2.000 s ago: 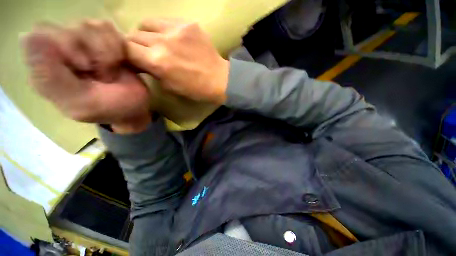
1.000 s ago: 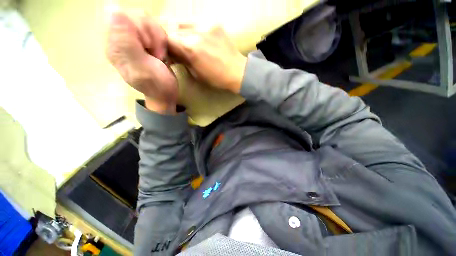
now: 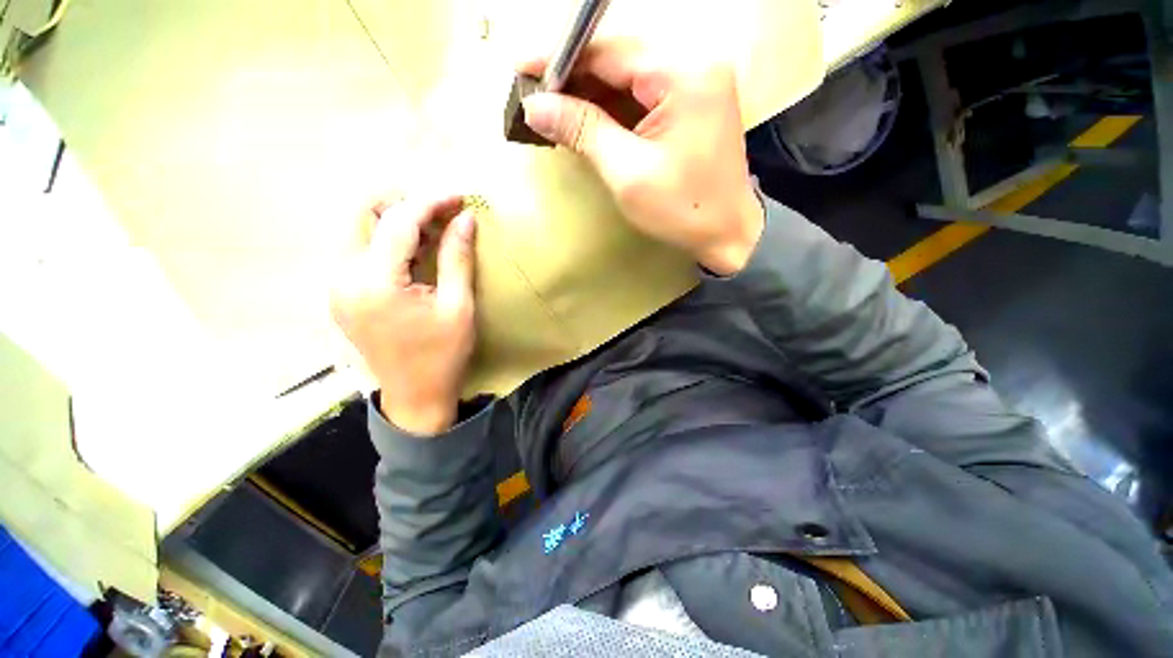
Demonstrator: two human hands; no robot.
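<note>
A large yellow-olive leather panel (image 3: 566, 264) lies over the table edge in front of me, with a thin line across it. My right hand (image 3: 675, 161) holds a small hammer (image 3: 521, 113) just above the panel; its dark block head is by my thumb and its metal shaft points up out of the picture. My left hand (image 3: 412, 302) rests on the panel, thumb and index tips close together beside a cluster of tiny specks (image 3: 477, 203). Whether the tips pinch anything is not clear.
A white table cover (image 3: 142, 347) and another olive panel (image 3: 77, 450) lie at left. A blue bin (image 3: 39, 598) and small metal items (image 3: 142, 623) are at lower left. A round bag-lined bin (image 3: 836, 116) and a pale metal frame (image 3: 958, 129) stand at upper right.
My hands were together at the panel's edge and have moved apart. The small hammer now shows in my right hand. The panel now lies flatter, and my left hand is lower on it.
</note>
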